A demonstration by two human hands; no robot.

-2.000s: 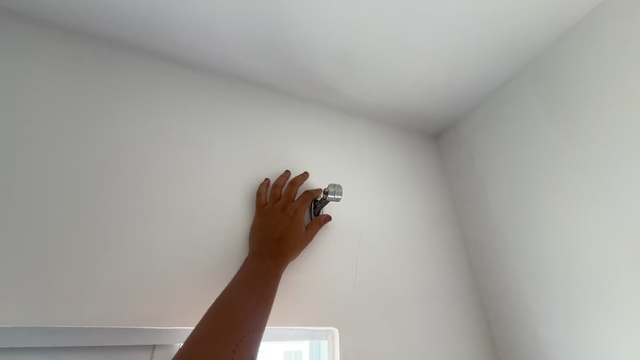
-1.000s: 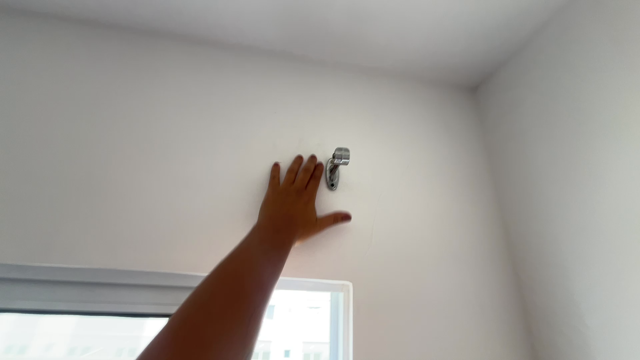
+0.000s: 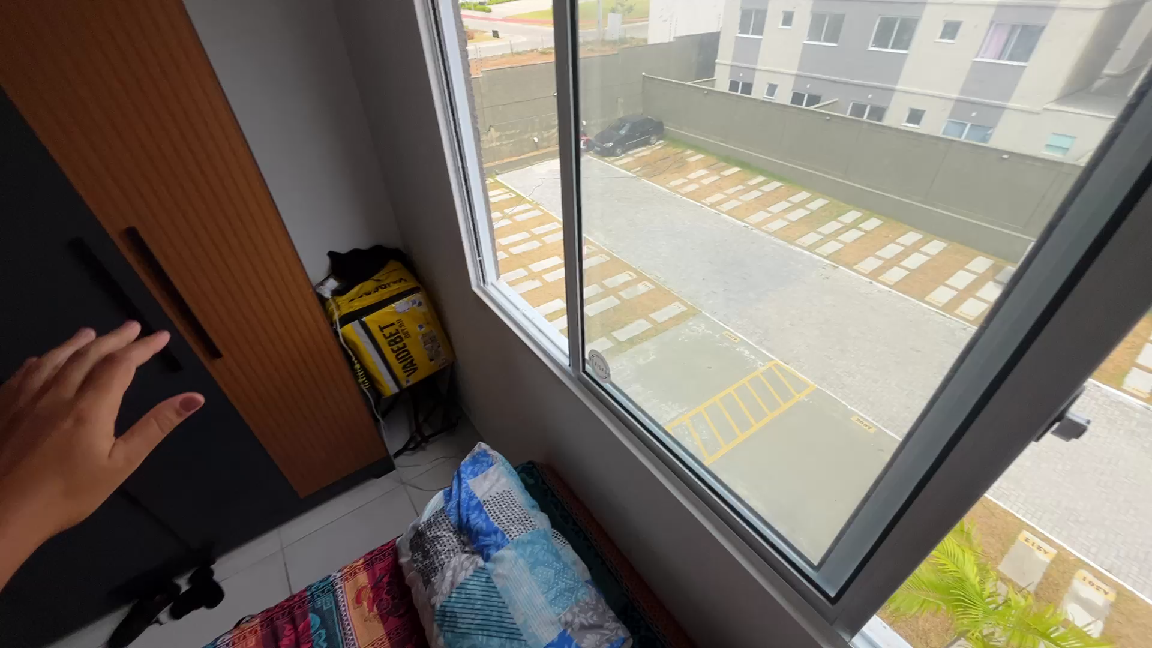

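My left hand (image 3: 85,432) is raised at the left edge, fingers apart and holding nothing. It appears in front of a wardrobe with a dark door (image 3: 54,297) and a ribbed wood-look panel (image 3: 225,270); whether it touches the door cannot be told. Two long dark handles, one on the dark door and one on the wood-look panel (image 3: 171,292), show just above my fingertips. My right hand is out of view. A sliding window (image 3: 567,225) with a metal frame fills the right side, and a small dark fitting (image 3: 1069,425) shows at its right part.
A yellow delivery bag (image 3: 396,337) stands in the corner beyond the wardrobe. Below the window lie a patchwork pillow (image 3: 513,558) and a patterned cover (image 3: 346,598). Dark items (image 3: 171,598) lie on the tiled floor. Outside are a paved lot, a wall and a building.
The view has swung down from the upper wall and ceiling to the window and floor. My left hand, earlier beside a metal bracket on the wall, is now away from it.
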